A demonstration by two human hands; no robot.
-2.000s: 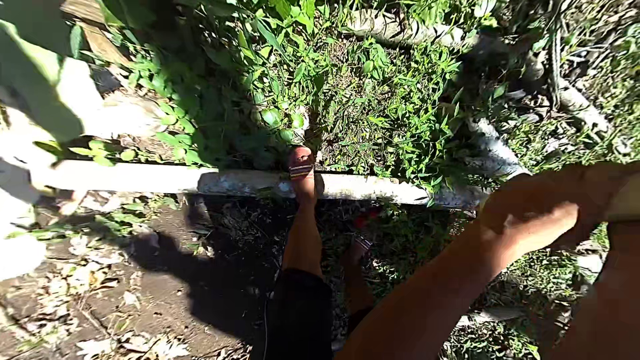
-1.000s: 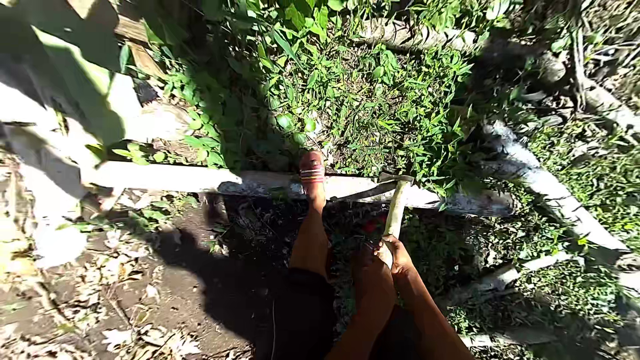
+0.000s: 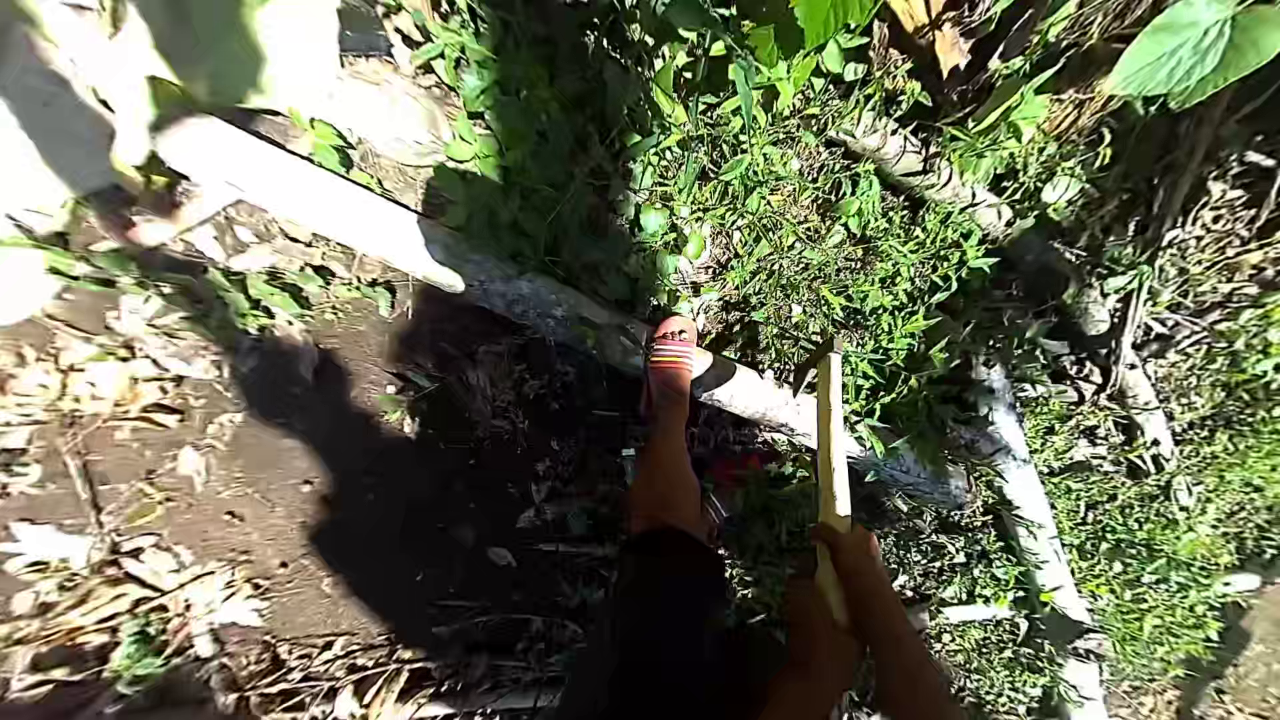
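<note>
A long-handled chopping tool (image 3: 832, 440), an axe or adze with a pale wooden handle, has its dark head over the edge of a long pale log (image 3: 760, 400). My right hand (image 3: 848, 552) is closed around the handle, and my left hand (image 3: 818, 615) grips it lower down, in shade. Whether the blade touches the wood cannot be told. My foot (image 3: 672, 350), in a sandal with a striped strap, rests on the log to the left of the tool. The log runs from upper left to lower right, partly shaded.
A second pale log (image 3: 1035, 520) lies at the right, and a thinner trunk (image 3: 900, 160) crosses the weeds behind. Leafy green weeds (image 3: 850, 260) grow beyond the log. Dry leaves (image 3: 130, 590) cover soil at the lower left. Large pale, blurred shapes fill the upper left.
Two seconds ago an arm reached far out to the right; both hands are now together on the handle, low in front of me, with the tool's head at the log. The view has turned.
</note>
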